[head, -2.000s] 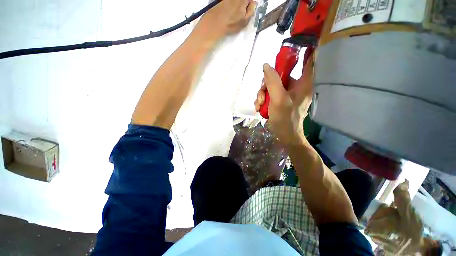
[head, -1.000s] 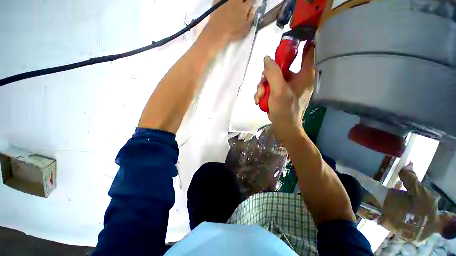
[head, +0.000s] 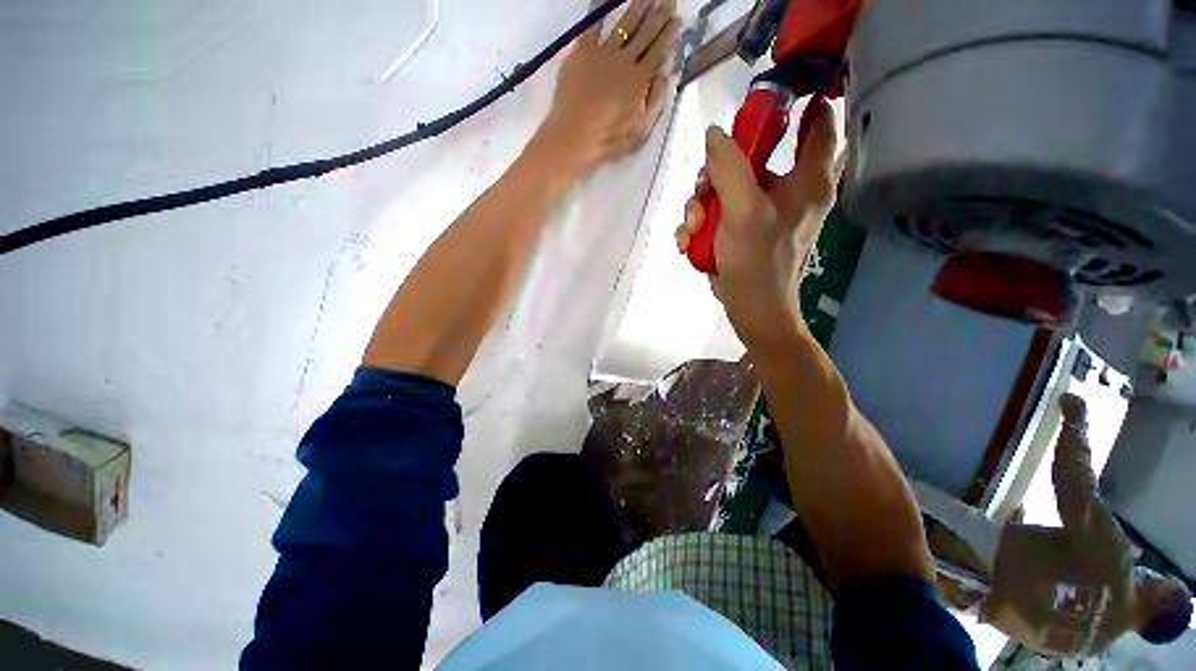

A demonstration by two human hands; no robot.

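The straight knife cutting machine [head: 1010, 118] fills the upper right, its big grey motor body cut off by the picture's edge. My right hand [head: 767, 216] is closed around its red handle [head: 745, 164]. My left hand [head: 614, 85] lies flat on the white fabric lay [head: 236, 302] near the top, left of the machine, with its fingers somewhat apart; a ring shows on one finger. The narrow metal standard [head: 712, 53] runs beside the lay's edge. The blade and base plate cannot be made out.
A black power cable [head: 302, 171] crosses the lay. A small open cardboard box [head: 72, 479] sits at the left. A brown surface [head: 666, 439] with white lint and a green strip [head: 824, 275] lie right of the lay. Another person [head: 1069, 564] is at the lower right.
The view has shifted, so the cable, box and motor sit differently in it. My left hand's fingers now show spread out. My right hand stays on the handle. The other person's arm now points up.
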